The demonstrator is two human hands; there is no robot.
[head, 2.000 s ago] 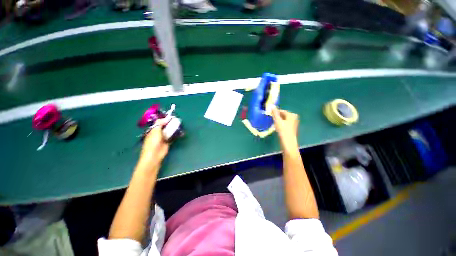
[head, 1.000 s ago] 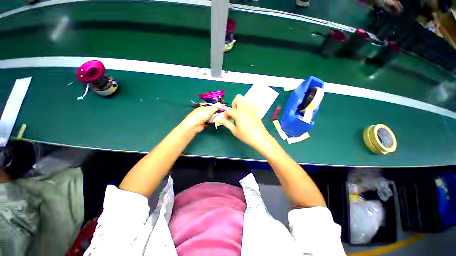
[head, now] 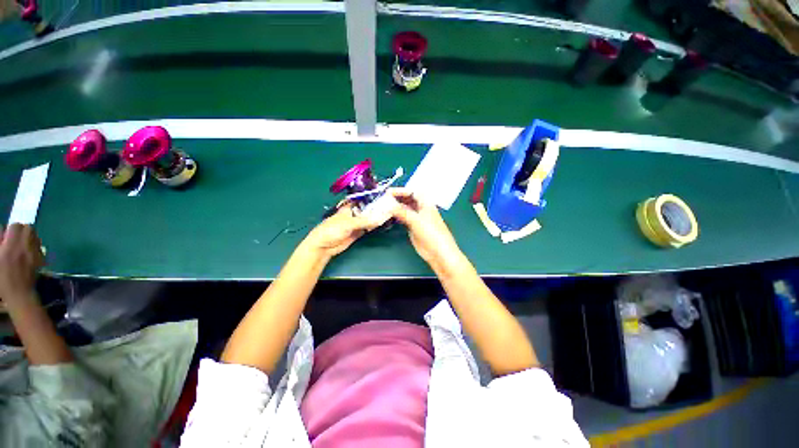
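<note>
A motor unit with a magenta flared top is held tilted over the green bench in front of me. A white strip sticks out beside its top, and thin dark wires trail left onto the bench. My left hand is closed around the lower body of the unit. My right hand has its fingertips on the right side of the unit, at a pale piece. The fingers hide most of the body.
A white sheet, blue tape dispenser with tape strips, red tool and tape roll lie right. Two magenta-topped units stand left, near a neighbour's hand. A post rises at the conveyor rail; another unit is beyond.
My right hand has come from the tape dispenser to the unit, and both hands stay on it. A second unit now stands at the left, and a neighbour's hand has appeared there.
</note>
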